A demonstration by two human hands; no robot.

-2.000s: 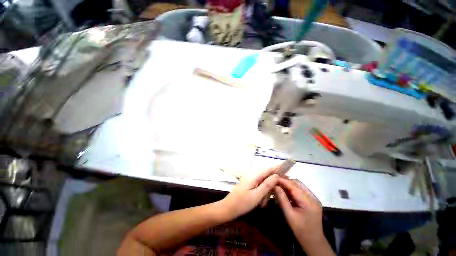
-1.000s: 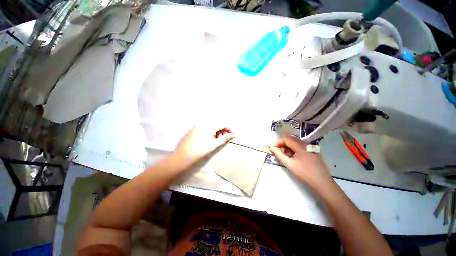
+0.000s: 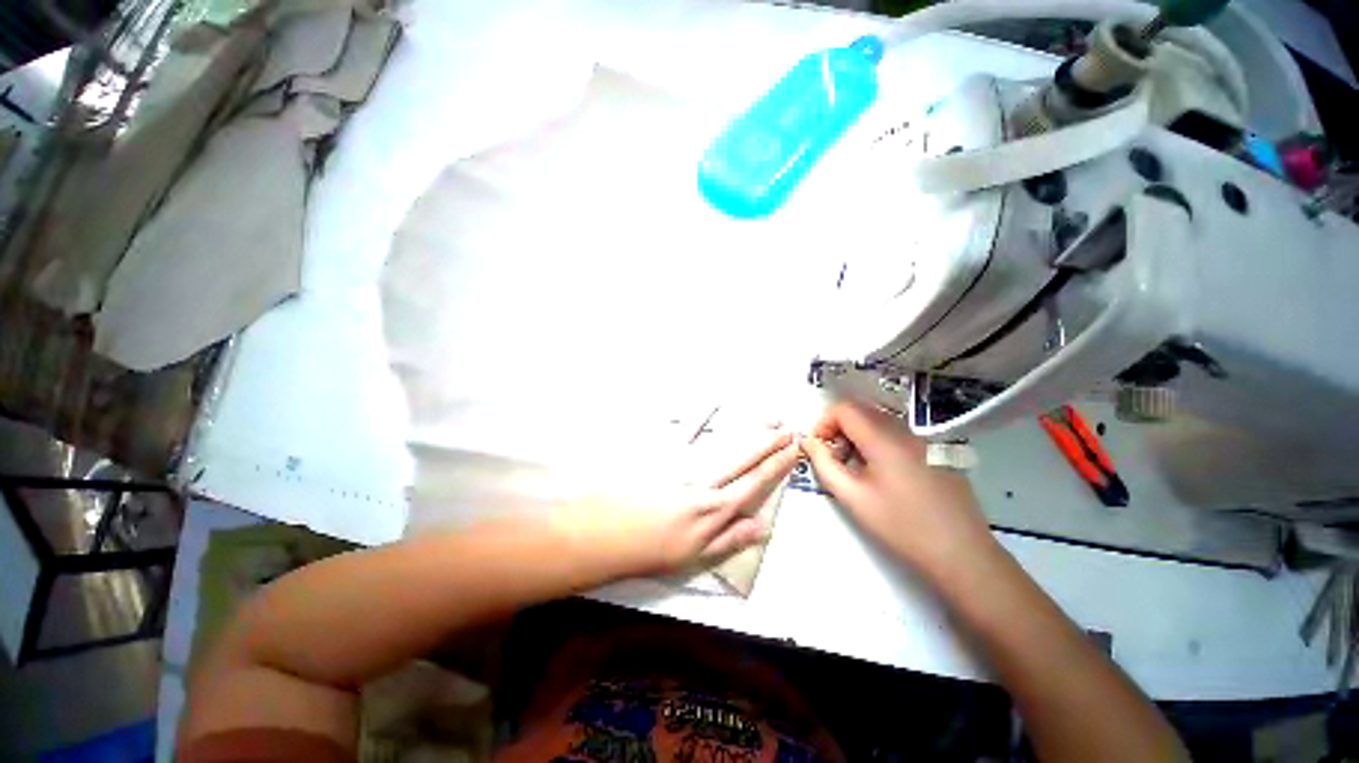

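Observation:
A large pale garment panel (image 3: 507, 313) lies on the white table left of the sewing machine head (image 3: 1028, 224), its left edge curved. A small beige fabric piece (image 3: 741, 570) lies at the panel's front right corner, mostly under my left hand. My left hand (image 3: 733, 514) lies with fingers extended on the fabric, fingertips pointing toward the needle area. My right hand (image 3: 868, 459) is beside it, thumb and fingers pinched at the fabric's edge just in front of the presser foot area. The fabric between the fingertips is mostly hidden.
Red-orange-handled snips (image 3: 1085, 455) lie on the machine bed right of the needle area. A turquoise bottle-shaped piece (image 3: 790, 131) lies behind the panel. Grey-beige cut pieces (image 3: 209, 231) lie on plastic at far left. Olive-beige cloth (image 3: 239, 574) is below the table edge.
Since a second ago, my left hand has moved right and forward over the small piece, near my right fingertips. Earlier both hands were together at the table's front edge. The view has shifted closer.

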